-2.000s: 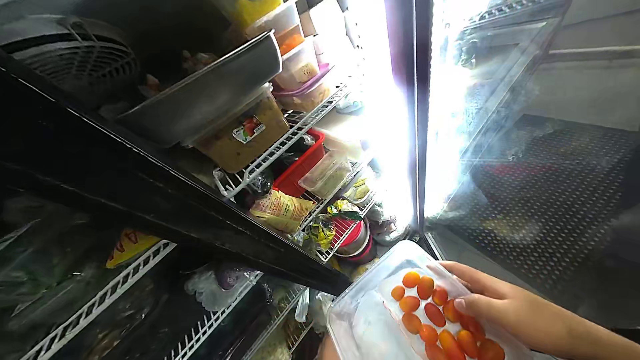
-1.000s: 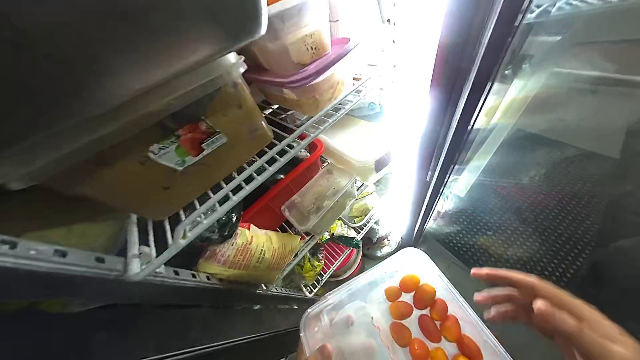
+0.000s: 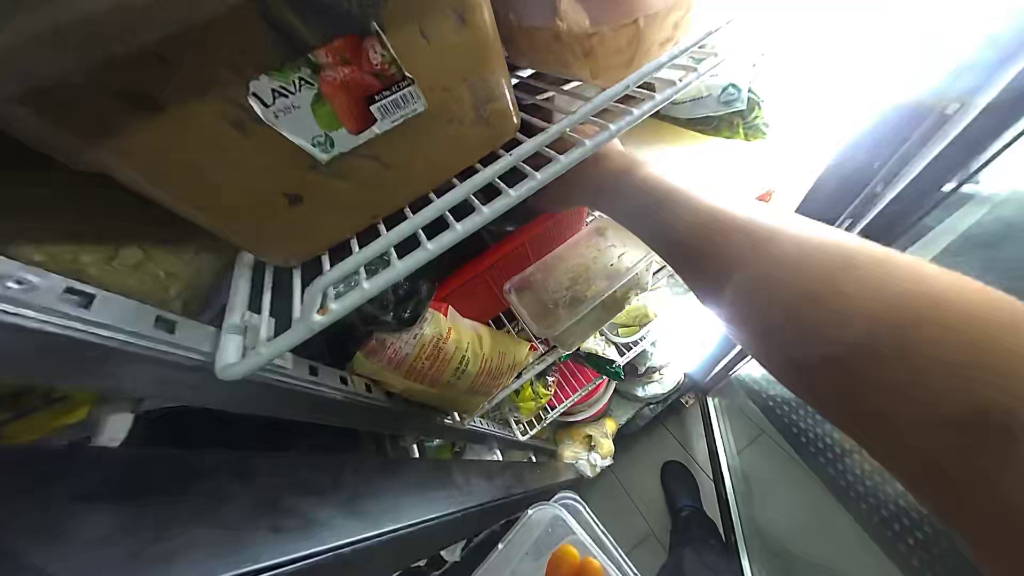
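My right arm reaches across the view into a lit refrigerator. My right hand (image 3: 582,154) is mostly hidden behind the white wire shelf (image 3: 448,210), so what its fingers touch cannot be seen. It is below a brown-filled clear container (image 3: 312,152) bearing a label, and above a red plastic basket (image 3: 512,264) and a cloudy plastic box (image 3: 580,284). At the bottom edge shows part of a clear plastic container (image 3: 528,548) with orange cherry tomatoes (image 3: 572,562) in it. My left hand is outside the view.
Lower shelves hold a yellow printed bag (image 3: 456,360) and a green-yellow packet (image 3: 534,394). A bag with yellow contents (image 3: 588,442) lies low down. A glass door (image 3: 800,480) stands at right. A foot in a dark shoe (image 3: 680,486) is on the tiled floor.
My right hand has left the tomato container and gone in among the refrigerator shelves. The container now sits lower, mostly out of the frame. The view has moved much closer to the shelves.
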